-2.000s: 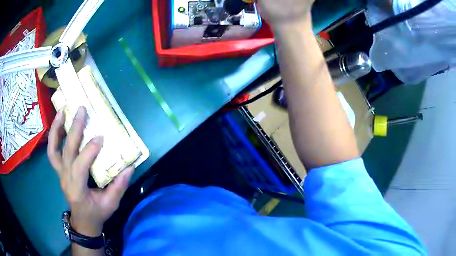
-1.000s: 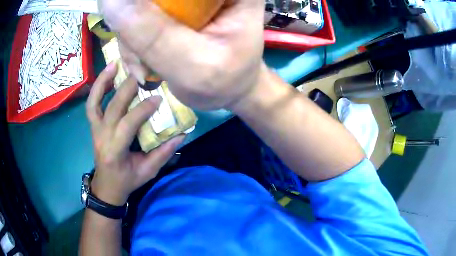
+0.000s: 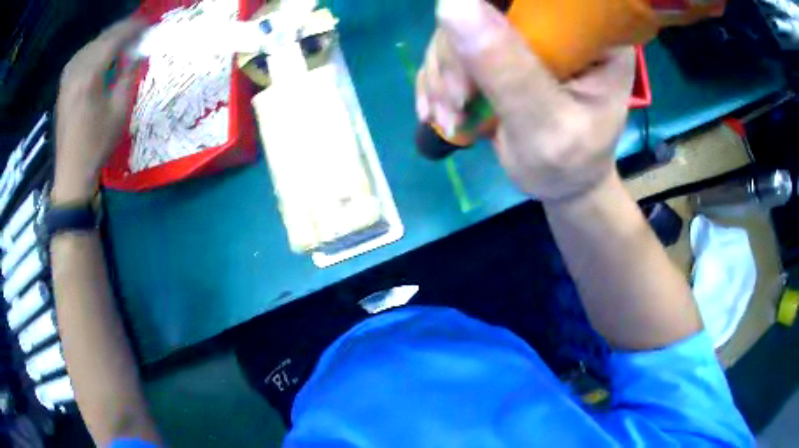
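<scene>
The cream-yellow fixture (image 3: 317, 162) on its white base stands on the green bench. White arm units (image 3: 273, 33) radiate from a hub at its far end, and one extends left, blurred. My right hand (image 3: 547, 118) is shut on the orange electric screwdriver (image 3: 574, 33), held to the right of the fixture with its black nose pointing left. My left hand (image 3: 96, 101) is blurred at the left arm unit's outer end, beside the red parts bin; whether it grips the unit is unclear.
The red parts bin (image 3: 178, 168) holds small white strips (image 3: 181, 96). White arm units in a dark rack (image 3: 31, 297) stand at the left. Green tape (image 3: 457, 184) is on the bench. At right are a metal flask (image 3: 745, 194), a white cloth (image 3: 723, 271) and a yellow cap (image 3: 788, 307).
My left hand has left the fixture and moved to the far left. My right hand has lifted the screwdriver off the fixture and moved right. The view has shifted left.
</scene>
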